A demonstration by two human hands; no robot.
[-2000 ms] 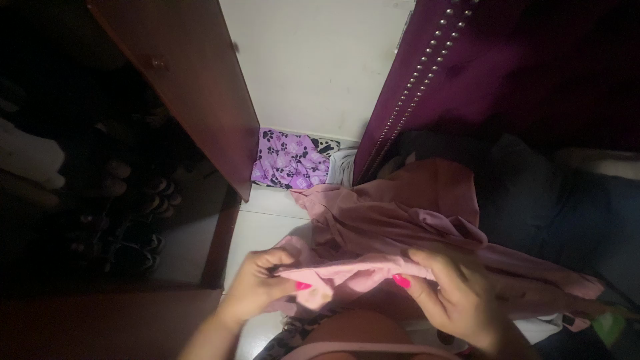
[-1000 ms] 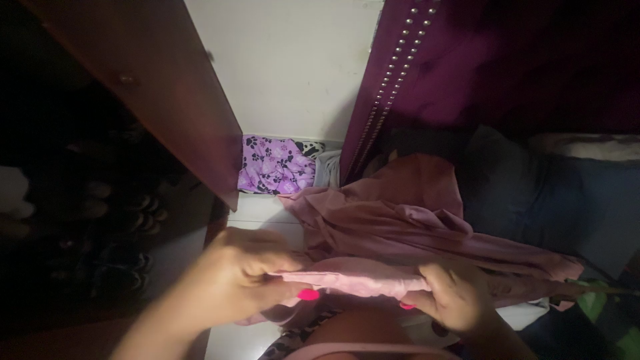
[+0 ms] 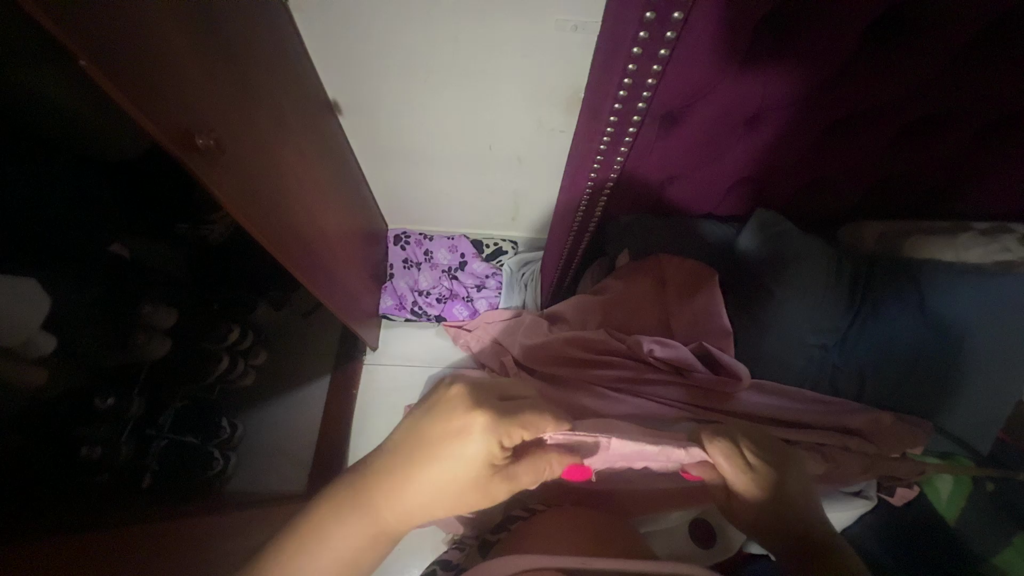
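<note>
Both hands pinch a folded edge of a pink cloth garment [image 3: 640,450], stretched between them at the lower middle of the head view. My left hand [image 3: 488,440] grips its left end between thumb and fingers, the thumb's pink nail showing. At the right end, my right hand [image 3: 748,472] has its thumb below the edge and its fingers above. The rest of the pink fabric [image 3: 592,352] spreads in loose folds beyond the hands and off to the right. Part of the cloth under the hands is hidden.
A purple paw-print cloth [image 3: 440,276] lies by the white wall [image 3: 456,112]. Left stands a brown wooden door [image 3: 264,136], with shoes [image 3: 216,364] in the dark beyond. A purple studded headboard [image 3: 592,160] rises at the right, above dark bedding [image 3: 832,320]. Green leaves [image 3: 948,488] show lower right.
My hands have shifted along the garment's edge; the loose flap that hung by my left fingers two seconds ago is no longer seen, and the edge now lies straighter between both hands.
</note>
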